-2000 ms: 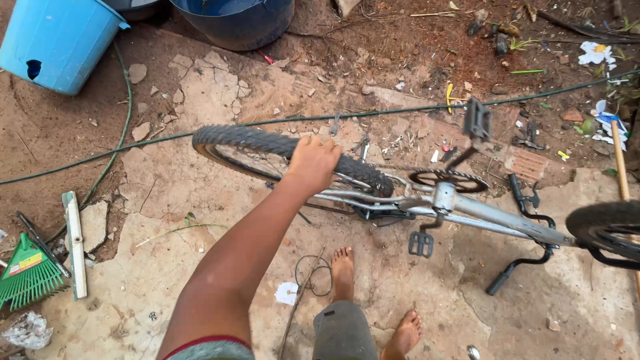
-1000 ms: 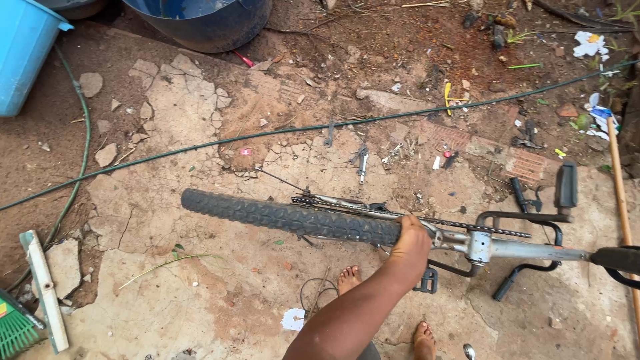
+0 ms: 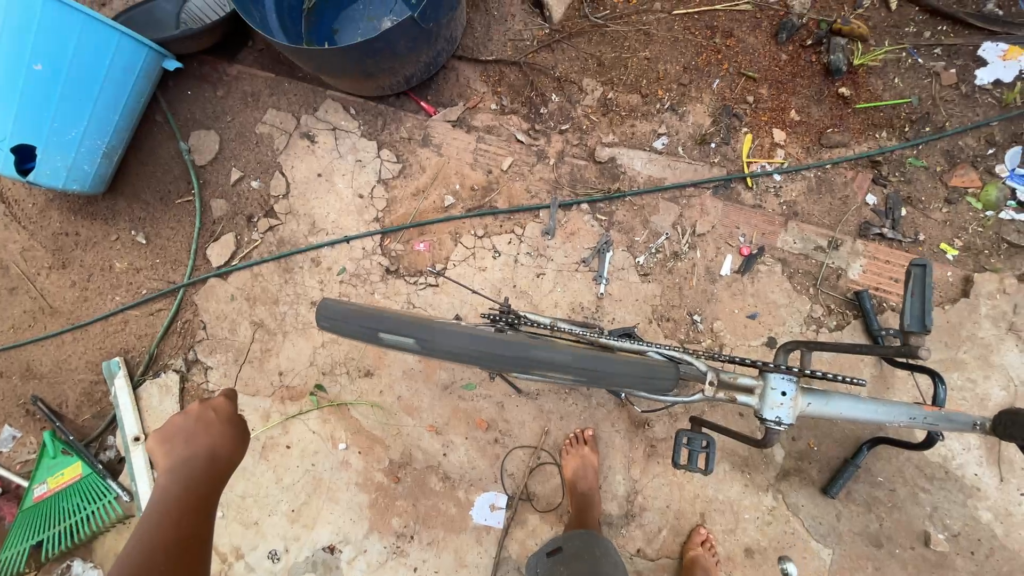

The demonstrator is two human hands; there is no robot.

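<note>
My left hand (image 3: 200,436) is at the lower left, seen from the back with its fingers curled and nothing visible in it. It is apart from the bicycle, to the left of the rear wheel (image 3: 496,348), whose tyre looks blurred as if spinning. The silver bicycle frame (image 3: 872,408) lies upside down, its handlebar (image 3: 868,460) low against the ground. The chain (image 3: 680,352) runs from the rear wheel to the crank, with one pedal (image 3: 918,296) above it and another pedal (image 3: 694,451) below. My right hand is out of view.
A green hose (image 3: 472,212) crosses the ground behind the bicycle, near several wrenches (image 3: 604,264). A blue bucket (image 3: 80,96) and a dark blue tub (image 3: 376,60) stand at the upper left. A green rake head (image 3: 60,504) lies beside a pale strip (image 3: 128,432). My bare feet are below the bicycle.
My left hand has left the rear wheel area, where it was near the frame a second ago, and moved far left. The tyre's tread, distinct before, is now blurred.
</note>
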